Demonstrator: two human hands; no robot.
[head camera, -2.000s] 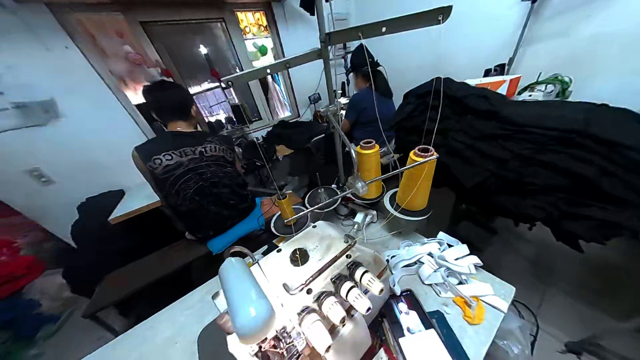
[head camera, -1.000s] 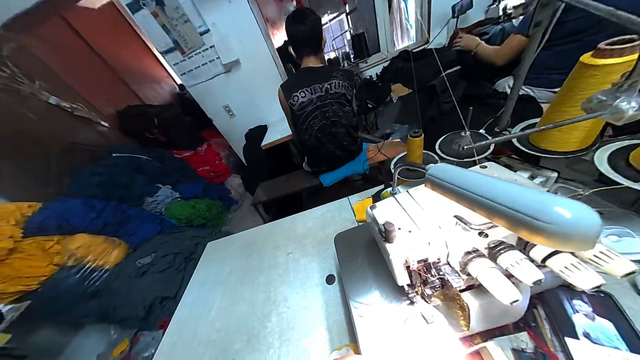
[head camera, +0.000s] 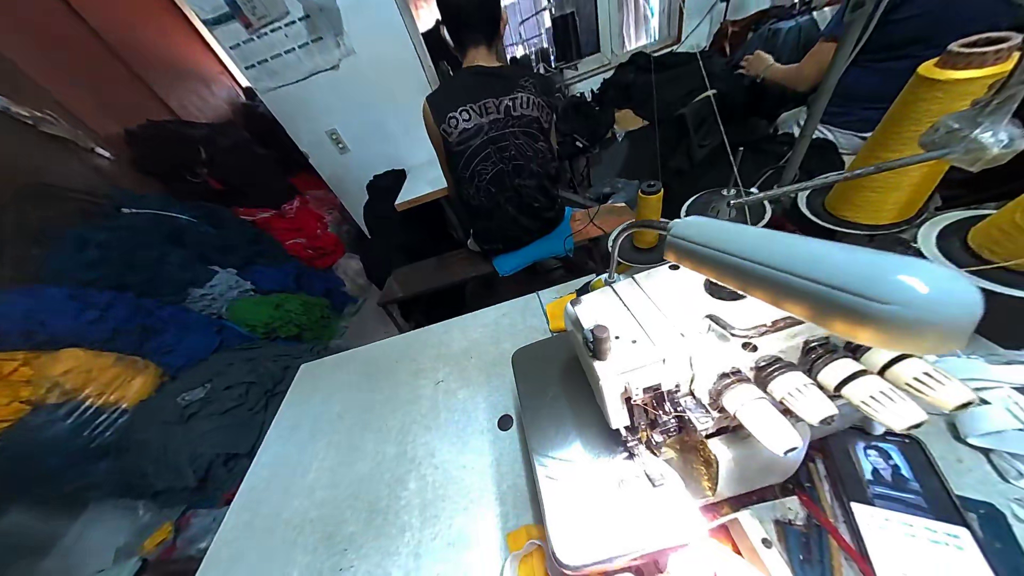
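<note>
Neither my left hand nor my right hand can be made out. A white overlock sewing machine (head camera: 640, 336) stands on the pale work table (head camera: 400, 424), its needle and presser foot area (head camera: 660, 424) brightly lit. Over it leans a grey-blue lamp (head camera: 824, 280) on a bent metal neck. White tension dials (head camera: 800, 392) line its front. Left of the needle lies the smooth metal cloth plate (head camera: 560, 448), bare of fabric. A pinkish, overexposed patch at the plate's lower edge is too bright to identify. Yellow thread cones (head camera: 912, 152) stand behind the machine.
A smartphone (head camera: 888, 488) with a lit screen lies right of the machine, near white elastic strips (head camera: 992, 416). Heaps of coloured cloth (head camera: 168, 312) cover the floor at left. One person (head camera: 504, 152) sits ahead on a bench (head camera: 432, 276); another person (head camera: 864, 80) works at back right.
The view has swung left since the oldest frame, bringing the cloth heaps into sight. Nothing on the table has plainly moved.
</note>
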